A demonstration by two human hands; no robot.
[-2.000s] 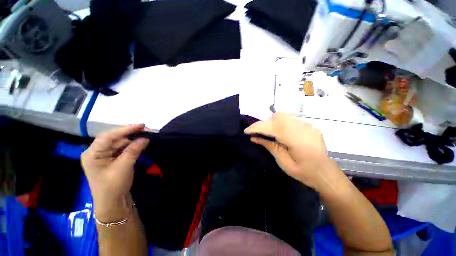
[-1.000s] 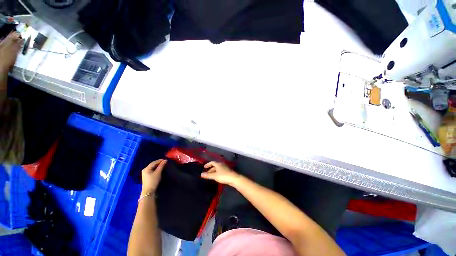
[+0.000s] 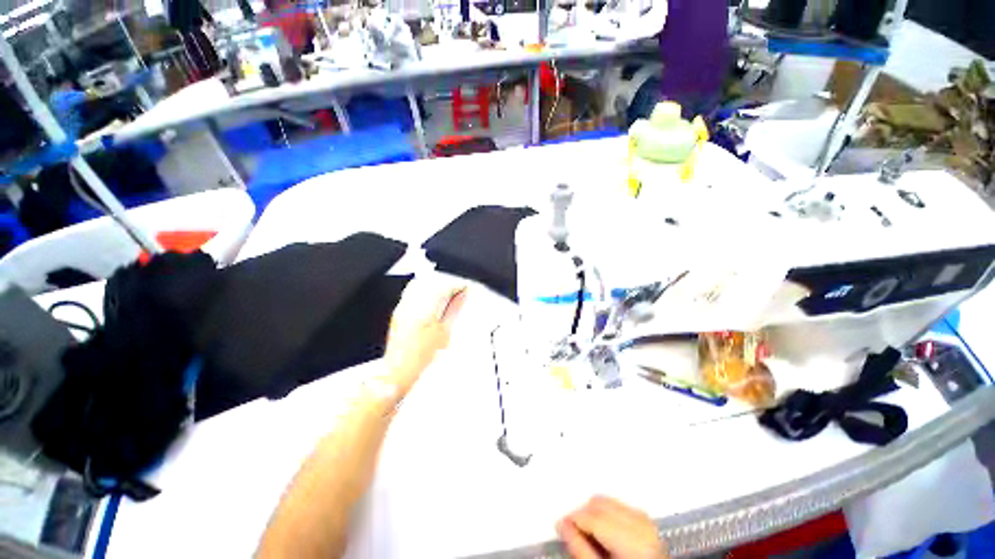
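Note:
A pile of flat black fabric panels (image 3: pixel 316 295) lies on the white table left of the sewing machine. A second black pile (image 3: pixel 480 242) lies behind the machine's needle area. My left hand (image 3: pixel 420 328) is stretched forward between the two piles, with its fingers at the right edge of the left pile; whether it grips fabric is unclear. My right hand (image 3: pixel 613 532) is low at the table's front edge, fingers curled, partly cut off by the bottom of the picture. The white sewing machine (image 3: pixel 655 251) stands to the right of my left hand.
A crumpled black bundle (image 3: pixel 120 371) lies at the far left. Right of the needle are a pen (image 3: pixel 690 387), a snack packet (image 3: pixel 736 368) and a tied black strap (image 3: pixel 840 409). A green bottle (image 3: pixel 666 137) stands behind the machine. Other workstations stand farther back.
The view has risen from the lap and blue bins to the table. My left hand has moved up to the piles, my right hand to the table edge. The black piece they held is out of view.

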